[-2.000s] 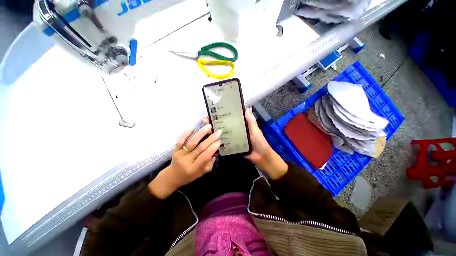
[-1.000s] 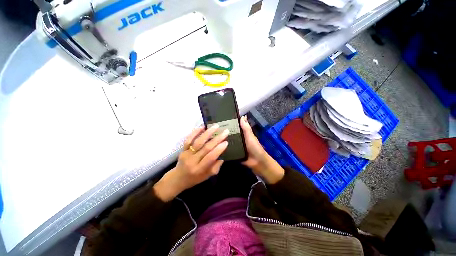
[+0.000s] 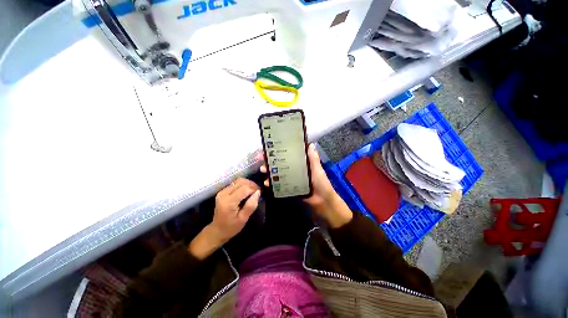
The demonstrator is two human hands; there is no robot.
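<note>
A smartphone (image 3: 286,154) with a lit pale screen showing a list is upright in front of me, at the table's front edge. My right hand (image 3: 323,186) holds it from its right side and behind, with fingertips showing at its left edge. My left hand (image 3: 233,208) is beside the phone's lower left, apart from it, fingers curled together with nothing seen in them. Snips (image 3: 278,85) with green and yellow handle loops lie on the white table (image 3: 81,161) just above the phone.
The sewing machine (image 3: 249,18) stands at the back. Fabric pieces (image 3: 414,28) lie on the table to its right. On the floor, a blue crate (image 3: 462,163) holds a pale stack (image 3: 423,164) and a red piece (image 3: 372,188). A red plastic stool (image 3: 522,227) stands farther right.
My left hand has moved off the phone screen, down and left, and its fingers have curled. The screen went dark with a pale band, then pale again. The view has shifted slightly.
</note>
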